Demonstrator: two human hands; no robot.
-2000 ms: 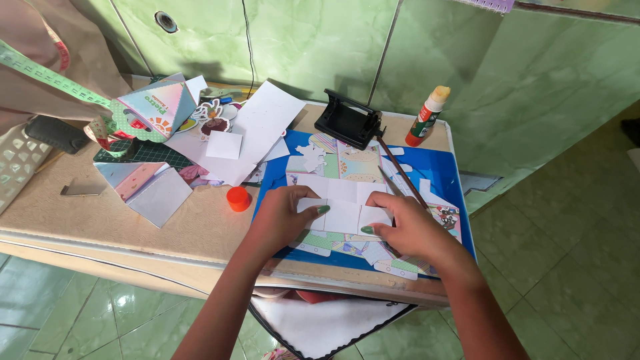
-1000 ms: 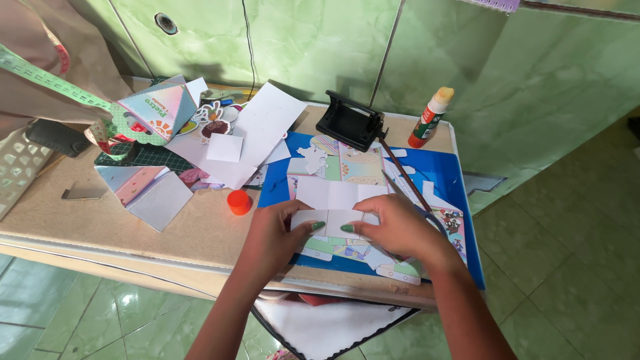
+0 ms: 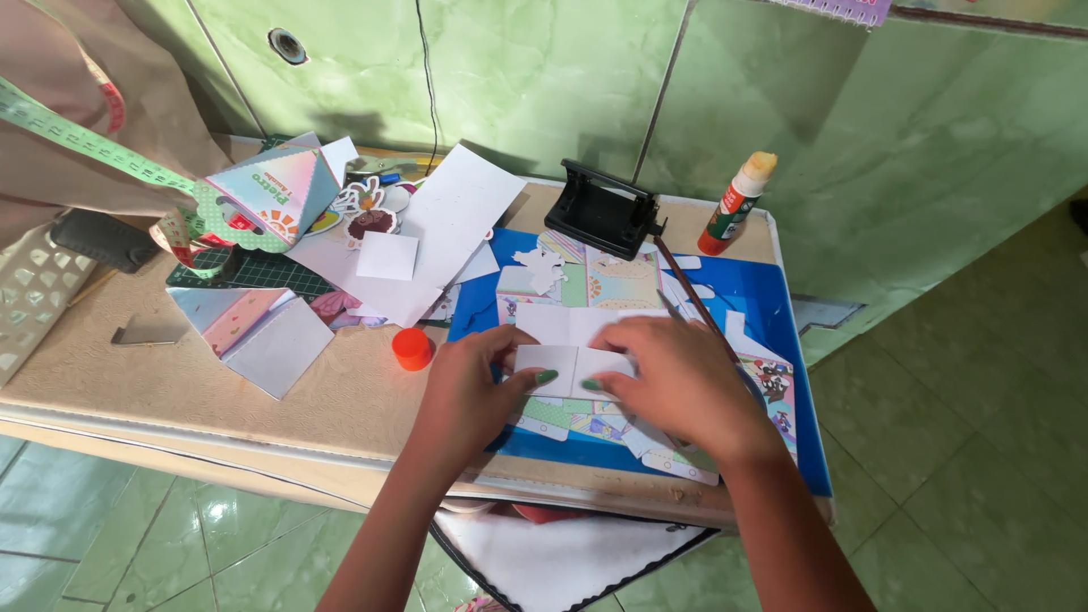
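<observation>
A white creased sheet of paper [image 3: 544, 368] is held over a blue mat [image 3: 756, 293], its near part turned up toward me. My left hand [image 3: 476, 382] pinches its left side, thumb in front and fingers behind. My right hand [image 3: 680, 374] grips the right side the same way; its fingers are slightly blurred. Printed paper cutouts [image 3: 625, 285] lie under and around the sheet. Beyond them stands a black hole punch [image 3: 602, 208]. A thin brown stick [image 3: 693, 293] and a pointed tool, partly hidden by my right hand, lie on the mat.
An uncapped glue stick [image 3: 738, 204] stands at the back right, its orange cap [image 3: 412, 349] left of my left hand. Farther left are a folded paper box [image 3: 276, 200], white sheets [image 3: 463, 221], a green cutting mat [image 3: 276, 270], a tape measure [image 3: 93, 140] and a metal clip [image 3: 146, 330].
Both hands stay on the white paper. Its near part appears turned up more than two seconds ago, and my right hand's fingers have shifted behind it.
</observation>
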